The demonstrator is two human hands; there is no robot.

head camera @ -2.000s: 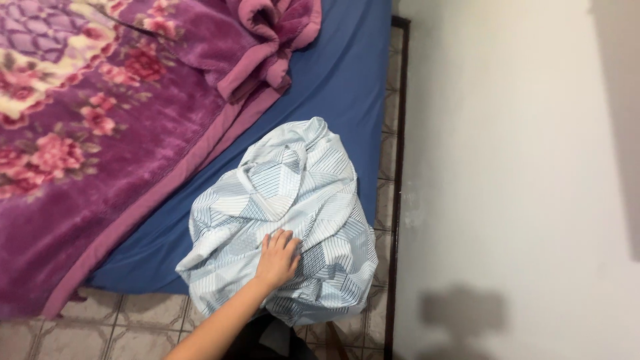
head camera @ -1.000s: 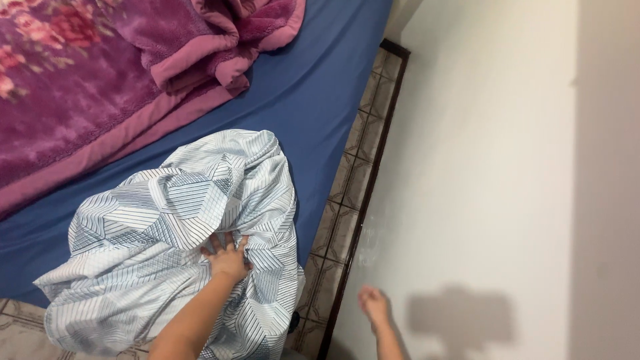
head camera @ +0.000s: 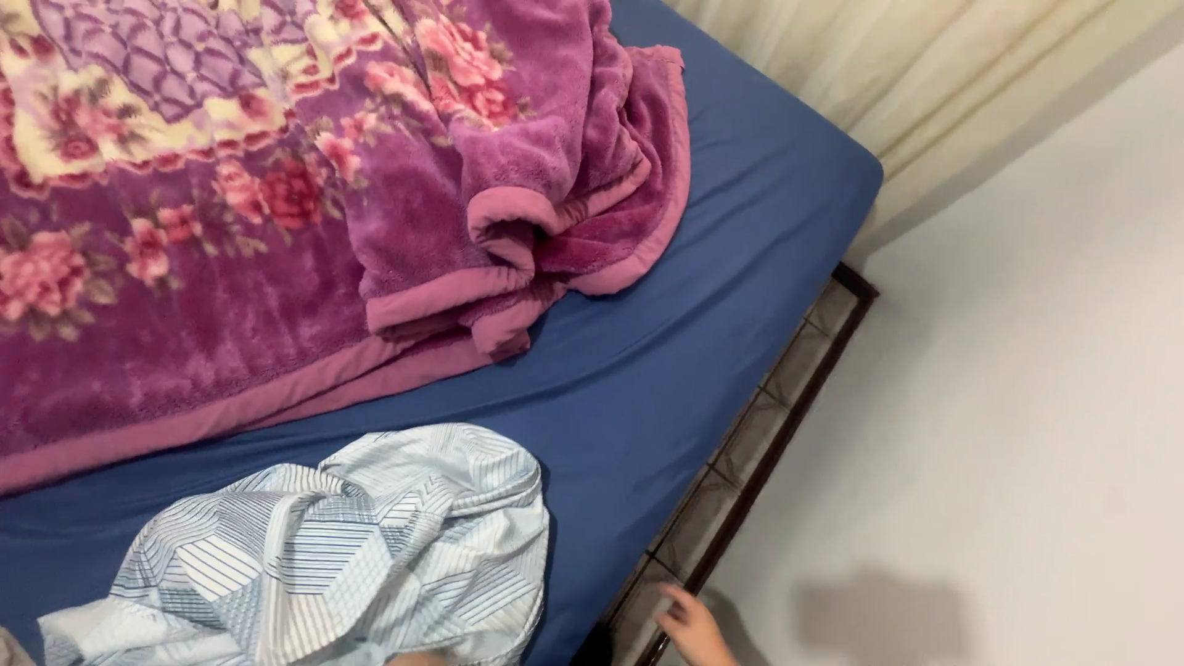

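Note:
A crumpled white and blue patterned cloth (head camera: pixel 324 546) lies on the blue sheet (head camera: pixel 629 388) of a bed, at the lower left. Only a bit of skin of my left hand or arm (head camera: pixel 416 659) shows at the bottom edge, against the cloth; its fingers are out of sight. At the lower right, my right hand (head camera: pixel 689 624) hangs over the narrow strip of floor beside the bed, fingers slightly bent and nothing in them. A purple floral plush blanket (head camera: pixel 231 342) is spread over the upper left of the bed, its edge bunched up.
A white wall (head camera: pixel 999 416) rises on the right, with a dark baseboard (head camera: pixel 786 444) along its foot. Floor tiles (head camera: pixel 721 462) show between bed and wall. A cream curtain (head camera: pixel 888 74) hangs past the bed's far corner.
My left hand, pressed on the cloth before, is now mostly below the frame. My right hand, not visible two seconds ago, shows at the lower right. The view has swung toward the curtain.

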